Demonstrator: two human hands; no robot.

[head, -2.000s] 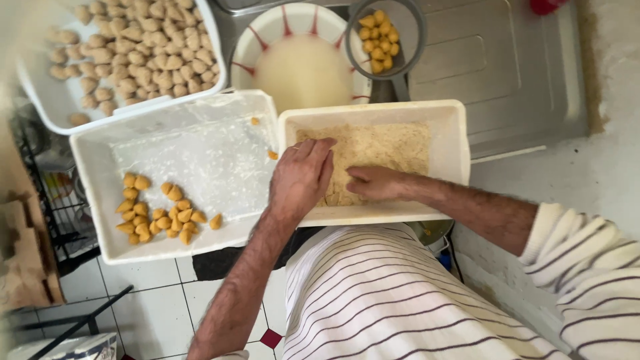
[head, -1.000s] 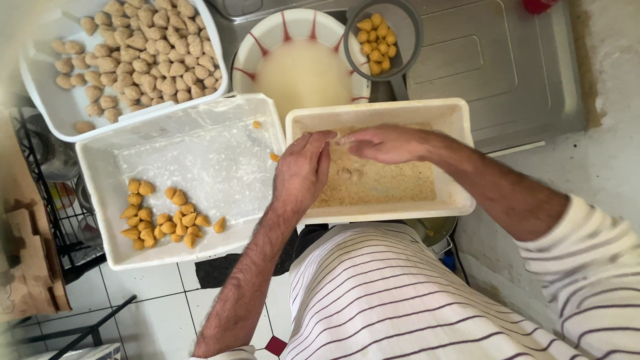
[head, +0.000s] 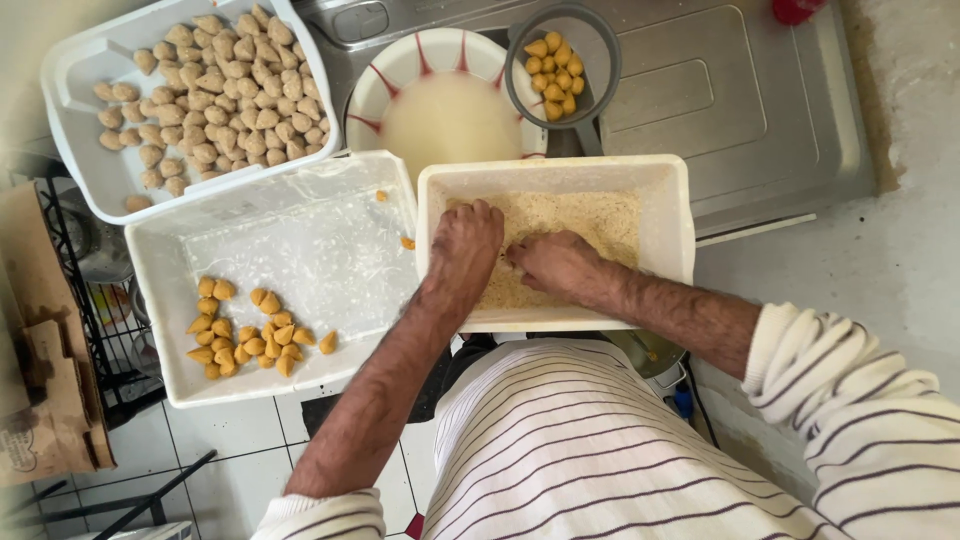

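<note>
Both my hands are in a white plastic tub [head: 679, 225] of breadcrumbs [head: 600, 214]. My left hand [head: 471, 240] is at the left part of the crumbs, fingers curled down; whether it holds a piece is hidden. Just right of it, my right hand [head: 559, 262] has its fingertips in the crumbs, and what they hold cannot be seen. A second white tub [head: 300, 225] to the left holds uncoated orange teardrop-shaped dough pieces [head: 270, 345]. A light blue-white tub [head: 75, 157] at the upper left holds many crumb-coated pieces [head: 217, 112].
Behind the crumb tub stands a red-and-white bowl [head: 375, 67] of cloudy liquid [head: 450, 112]. A grey strainer [head: 611, 75] with orange pieces [head: 555, 75] overlaps its right rim. A steel sink top [head: 720, 112] lies at the upper right, a wire rack [head: 112, 352] and cardboard [head: 45, 375] at the left.
My right hand was raised near my left at the back of the crumb tub one second ago; it is now lower, in the crumbs.
</note>
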